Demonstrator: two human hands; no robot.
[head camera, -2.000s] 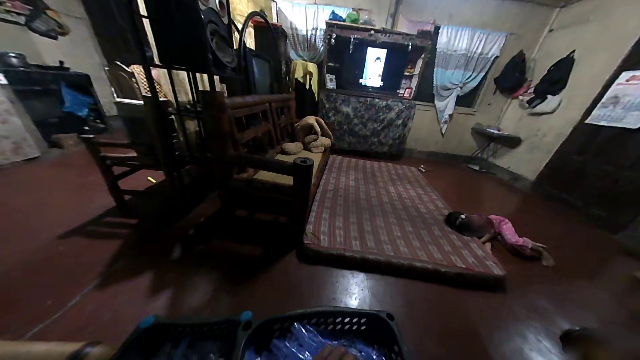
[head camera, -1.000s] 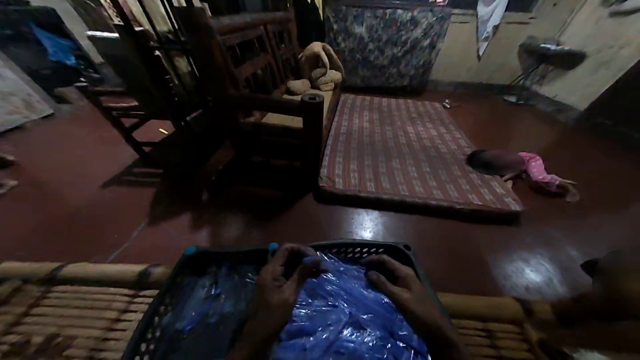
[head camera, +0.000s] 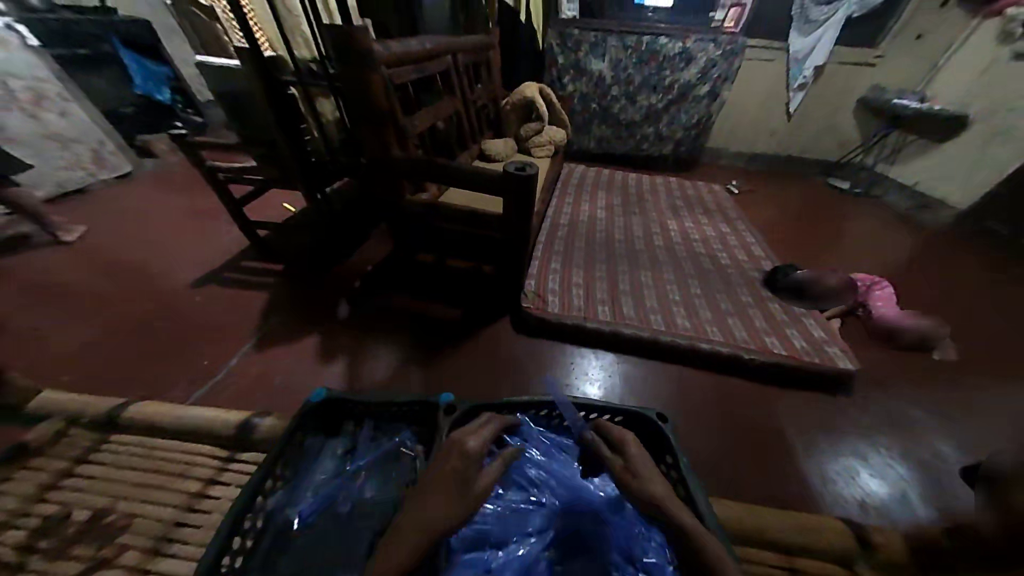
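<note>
Two dark plastic baskets stand side by side before me. The right basket is full of blue clear plastic pieces, thin and shiny. In the left basket lie fewer clear and bluish plastic strips. My left hand rests at the left side of the blue heap, thumb and fingers apart, with nothing plainly held. My right hand, at the right basket's far right part, holds a narrow blue plastic strip that points up and away over the rim.
The baskets stand on a bamboo slat bench. Beyond are a striped mattress on the red floor, a wooden settee and a wooden chair. A person lies at the mattress's right edge; another person's leg shows far left.
My right hand now holds up a blue strip, not seen raised a second ago. Another person's leg has come further into view at the left. The view has tilted down since two seconds ago.
</note>
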